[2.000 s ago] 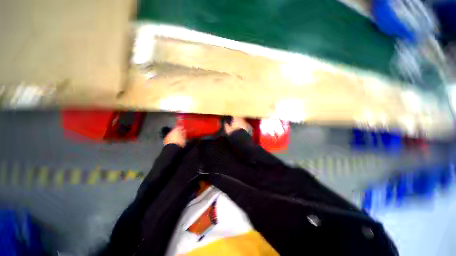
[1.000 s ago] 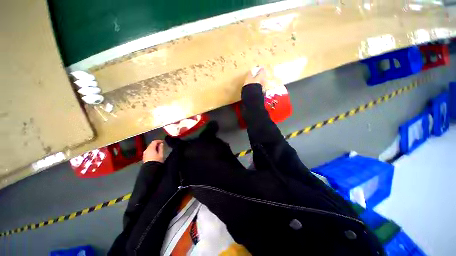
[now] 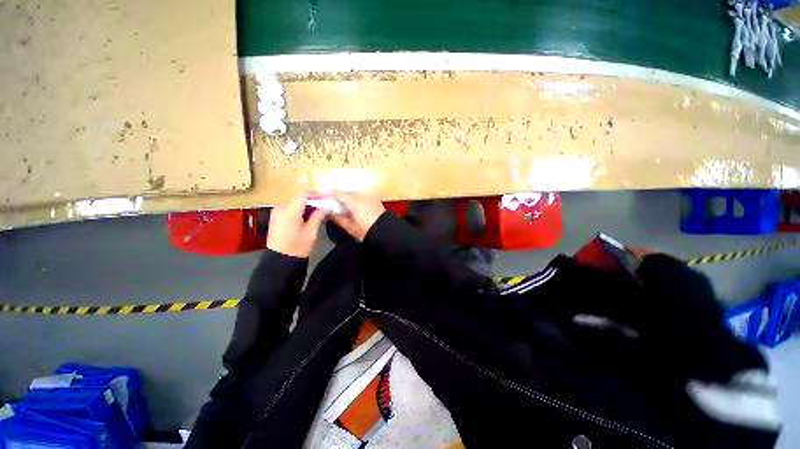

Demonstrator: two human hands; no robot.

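My left hand (image 3: 295, 228) and my right hand (image 3: 358, 213) meet in front of me at the bench's front edge. Between their fingertips is a small white and reddish-pink item (image 3: 323, 205), perhaps a small glue bottle. Both hands touch it, and its shape is mostly hidden by the fingers. A short row of small white plastic parts (image 3: 271, 103) lies on the bench beside the cardboard sheet (image 3: 123, 105). A small white cap (image 3: 289, 146) lies just in front of the row.
The green belt (image 3: 491, 26) runs behind the tan bench (image 3: 439, 158). Grey-white handles (image 3: 756, 39) lie at the far right. Red stools (image 3: 526, 221) and a blue stool (image 3: 728, 211) stand under the bench edge. Another person in dark clothing is close on my right. Blue bins (image 3: 75, 408) are at lower left.
My right hand has moved from over the bench, back and left, to meet my left hand, which has risen to the bench edge. The view has turned. Another person now shows on the right.
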